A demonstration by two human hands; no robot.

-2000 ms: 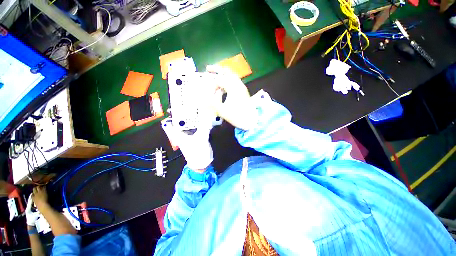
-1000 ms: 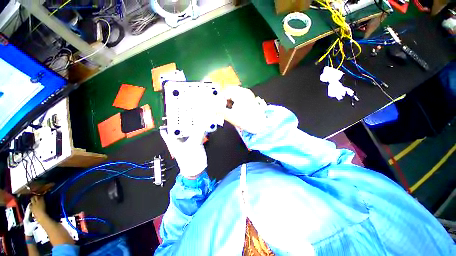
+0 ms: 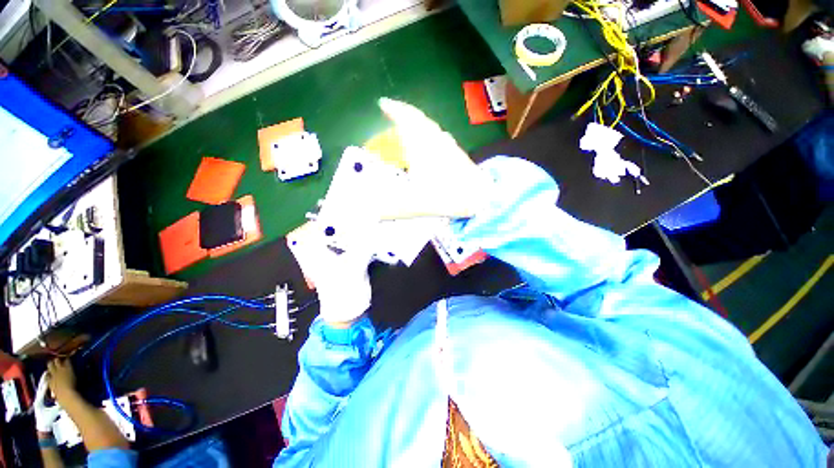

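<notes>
My gloved left hand point(image 3: 342, 281) grips the lower left edge of a white module housing point(image 3: 352, 194) with dark round corner spots, held tilted above the bench edge. My gloved right hand point(image 3: 430, 164) lies over the housing's right side, fingers stretched out and up; whether it grips the housing is hidden by glare. A small white module point(image 3: 296, 154) lies partly on an orange pad point(image 3: 278, 135) on the green mat. A black module point(image 3: 220, 225) lies on orange pads at the left. Another white module on an orange pad point(image 3: 464, 263) shows partly under my right sleeve.
Blue cables point(image 3: 137, 320) with a connector strip point(image 3: 283, 311) and a mouse point(image 3: 200, 348) lie at left. A monitor point(image 3: 41, 174) is far left. The raised shelf holds a tape roll point(image 3: 539, 46). Yellow cables point(image 3: 617, 64) and a white lump point(image 3: 607, 152) are right. Another person's hands work at lower left.
The housing has gone from facing the camera squarely to tilted. My right hand's fingers have opened and extended upward. A small module on the back pad and modules near my right sleeve now show more.
</notes>
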